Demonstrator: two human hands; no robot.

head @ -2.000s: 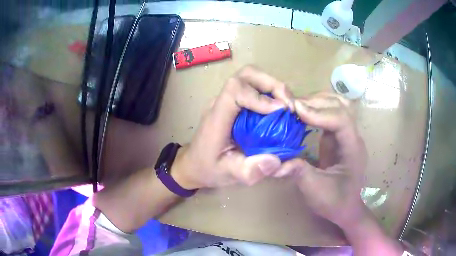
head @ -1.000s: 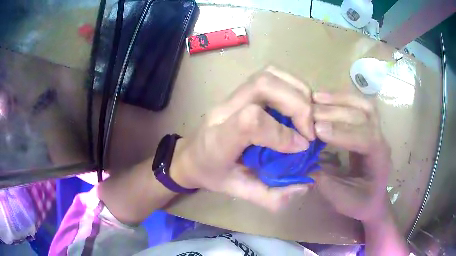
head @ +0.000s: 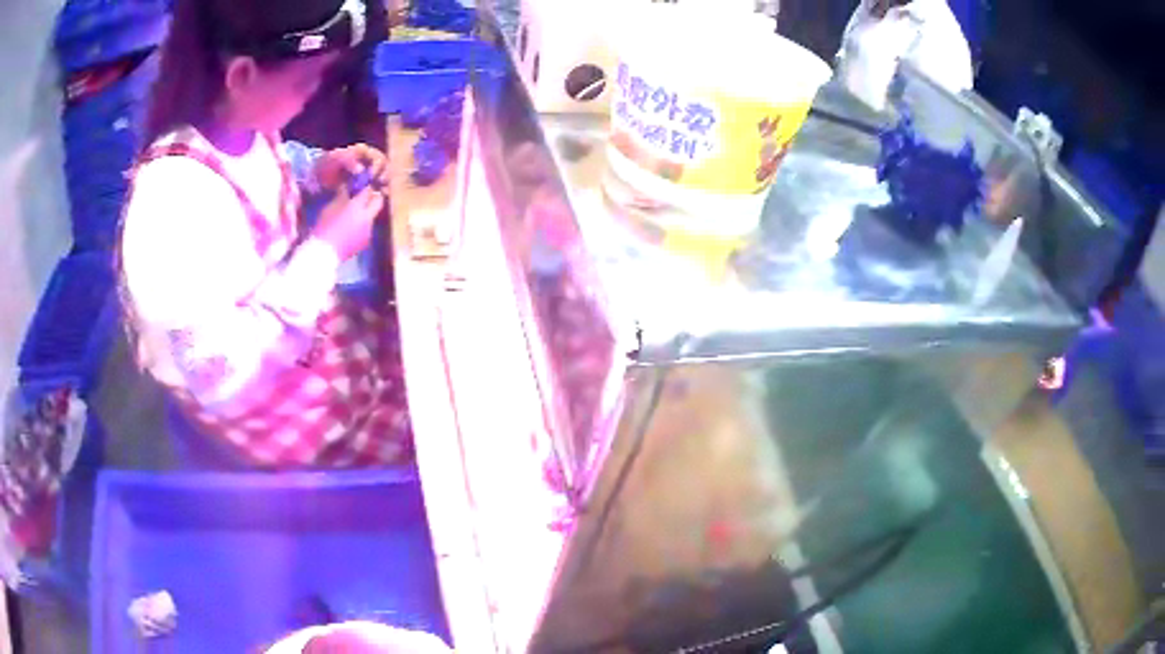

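Note:
Neither of my hands can be made out. A pale rounded shape (head: 358, 641), perhaps my sleeve, is cut off at the bottom edge. A clear-sided box (head: 856, 335) with a metal edge stands in front of me. A white and yellow printed bucket (head: 709, 128) sits on top of it. A spiky blue cluster (head: 930, 179) shows at the box's upper right; I cannot tell whether it is on, in or behind the box. A large blue tote (head: 256, 483) at the lower left holds a small whitish lump (head: 153, 615) and a dark thing.
A seated person (head: 236, 256) at the left holds a small dark blue piece in both hands. A narrow bright bench (head: 447, 383) runs beside them, with blue parts (head: 434, 147) and a small blue bin (head: 428, 77). Blue crates are stacked at far left. A green surface (head: 869, 498) shows through the box.
The view has swung left and up, away from the tan bench. The blue hair piece, both my hands, the red lighter, the black case and the white bottles have left the picture.

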